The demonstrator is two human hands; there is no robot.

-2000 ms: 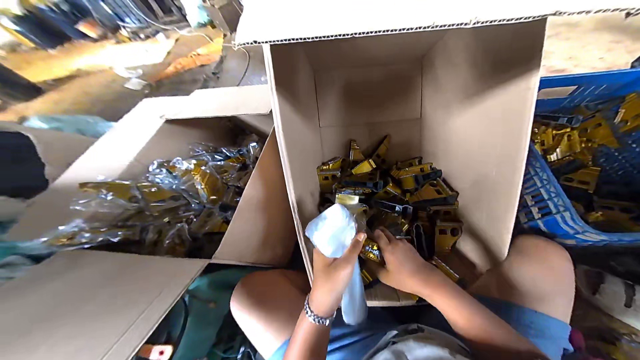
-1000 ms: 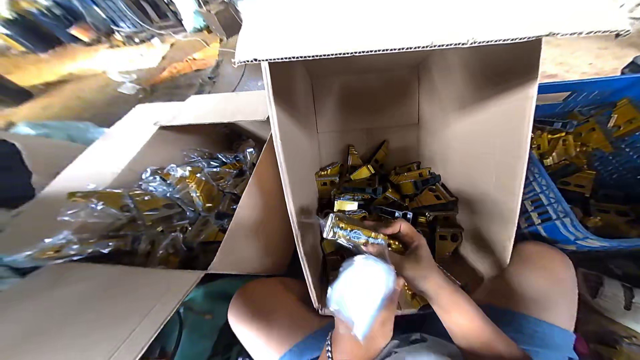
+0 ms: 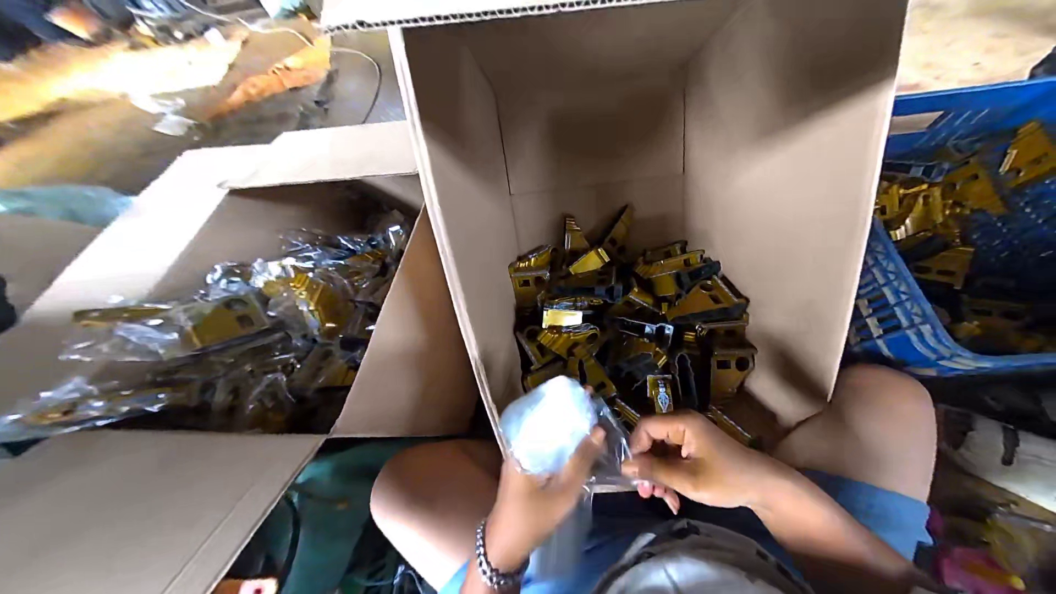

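Observation:
My left hand (image 3: 549,495) grips a bundle of clear plastic bags (image 3: 551,425) over the near edge of the tall cardboard box (image 3: 577,148). At its right, the fingers of my right hand (image 3: 697,462) pinch the edge of a thin clear plastic bag (image 3: 609,450). Whether a part lies inside that bag cannot be seen. Just beyond my hands, a pile of loose gold-and-black metal brackets (image 3: 705,301) covers the bottom of the tall box.
On the left, an open cardboard box (image 3: 247,462) holds similar brackets wrapped in clear plastic (image 3: 231,322). A blue plastic crate (image 3: 916,318) with loose gold brackets (image 3: 945,264) stands on the right. My bent knees flank the tall box's near side.
One second ago a gold bracket was at my right hand over the pile; now that hand pinches clear plastic nearer my body. The bag bundle in my left hand has moved up slightly.

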